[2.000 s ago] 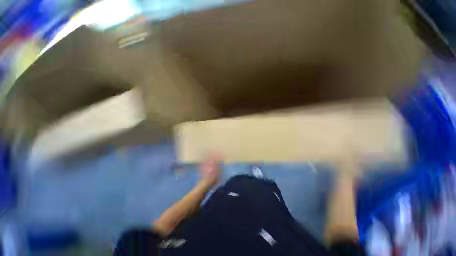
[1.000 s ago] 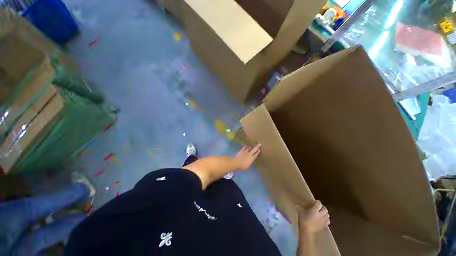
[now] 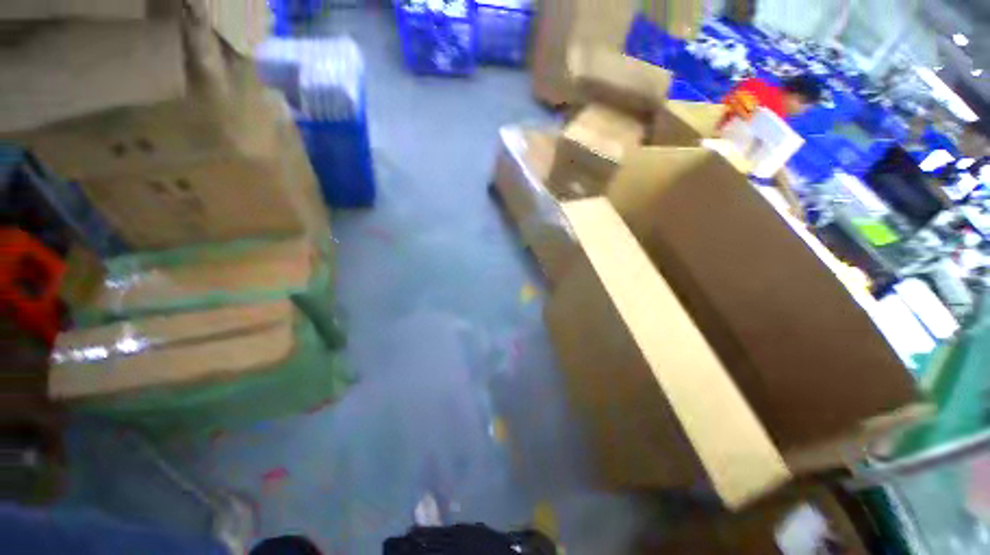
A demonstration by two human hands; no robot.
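Note:
A large open shipping carton [image 3: 608, 379] stands right of centre, beside the workbench. Its near long carton flap [image 3: 678, 358] is folded outward and looks pale; the visible inside is dark brown with no contents that I can make out. Neither my left hand nor my right hand is in the picture. Only dark clothing shows at the bottom edge. The frame is blurred.
Strapped cartons with green wrapping [image 3: 195, 352] stand on the left. Blue crates [image 3: 337, 152] stand behind them, and more blue crates [image 3: 440, 38] at the back. Smaller cartons [image 3: 619, 81] lie beyond the big one. A person in red [image 3: 760, 98] is at the cluttered bench. Grey-blue floor runs between.
The view has swung left and up along the aisle. Both hands, seen earlier on the flap of a large open carton, have left the picture.

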